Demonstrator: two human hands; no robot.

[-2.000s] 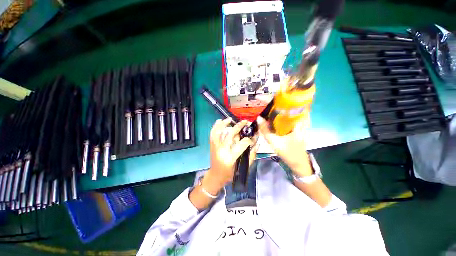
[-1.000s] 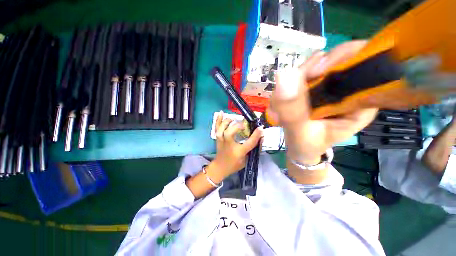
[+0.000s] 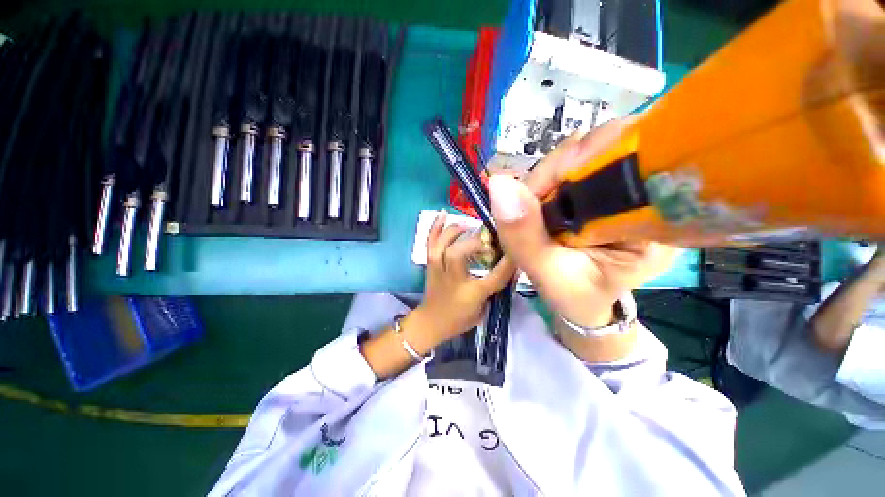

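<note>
My left hand (image 3: pixel 458 277) holds a black tripod assembly (image 3: pixel 458 167) at its hub, over the small white fixture (image 3: pixel 424 236). One leg points up and left, others point down toward my body. My right hand (image 3: pixel 582 228) grips the electric screwdriver (image 3: pixel 728 126), whose large orange body fills the upper right close to the camera. Its black nose points at the hub; the tip and the hub are hidden behind my right thumb and fingers.
The screw feeder (image 3: pixel 573 82) stands behind the hands on a red base (image 3: pixel 470 146). A foam tray (image 3: pixel 281 229) with tripods lies left, stacked tripods (image 3: pixel 49 175) far left. A blue basket (image 3: pixel 121 340) is below the bench. Right are a black tray (image 3: pixel 767 281) and another person's arm (image 3: pixel 844 306).
The view has shifted toward the bench front and right. The screwdriver has swung from upright to a slant across the upper right, its nose now at the hub. The tripod stays in my left hand.
</note>
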